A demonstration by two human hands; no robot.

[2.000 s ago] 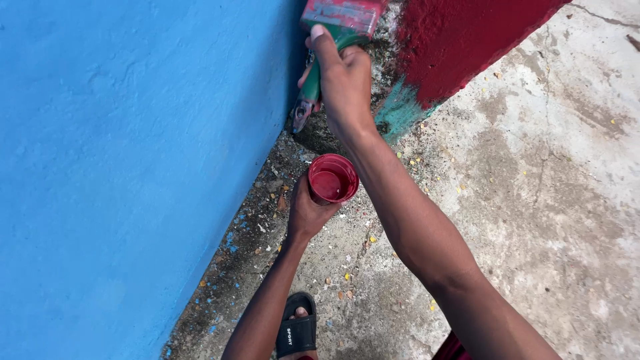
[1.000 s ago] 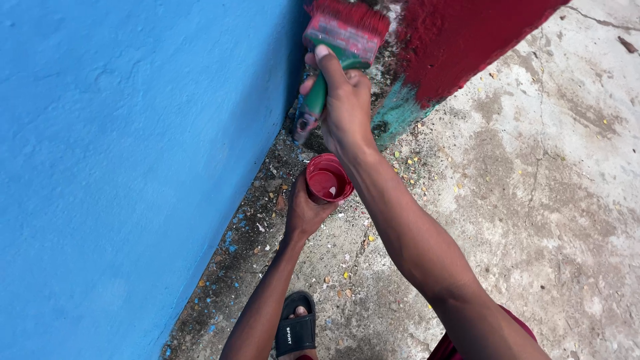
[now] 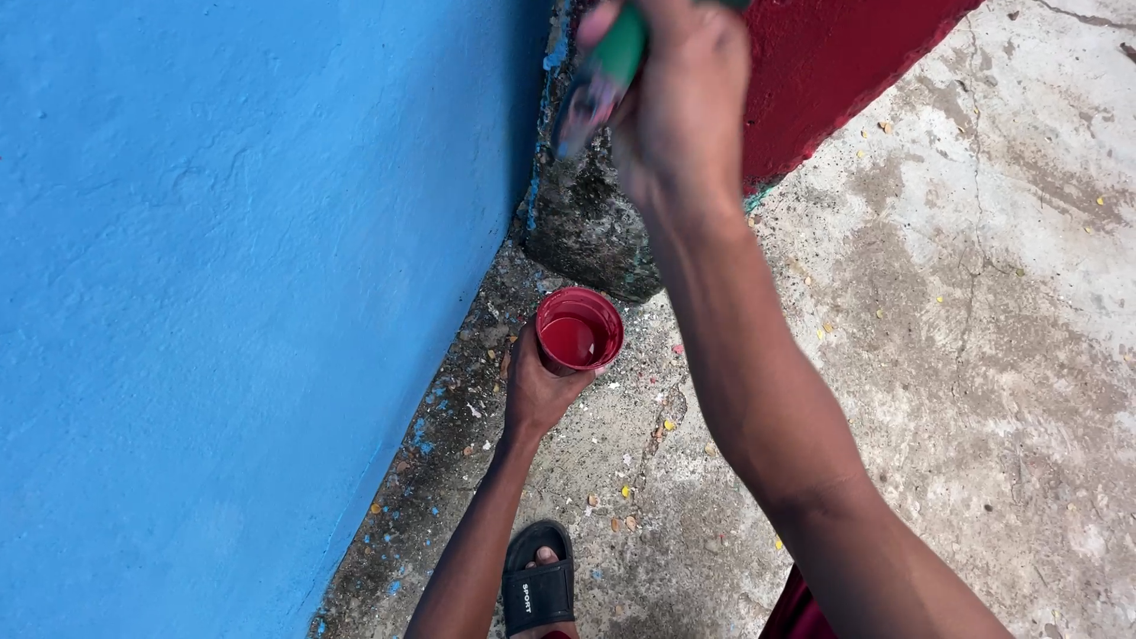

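My left hand (image 3: 543, 390) holds a round cup of red paint (image 3: 577, 330) upright, with the paint pooled inside it. Above and to its right, my right hand (image 3: 688, 106) grips the green handle of a paintbrush (image 3: 619, 49); the handle's end points down and left, and the bristles lie past the top edge of view. The brush hand is blurred, in front of a red-painted wall section (image 3: 825, 71). Below that hand shows a rough, bare concrete base (image 3: 595, 222) in the corner.
A blue-painted wall (image 3: 248, 266) fills the left side. Cracked concrete floor (image 3: 1003, 373), with paint flecks and small yellow leaves, spreads to the right. A foot in a black slide sandal (image 3: 539, 581) stands below the cup.
My right hand has moved up with the brush, whose head has left the view. Red now covers most of the teal patch seen earlier at the wall's lower edge. The cup stays about where it was.
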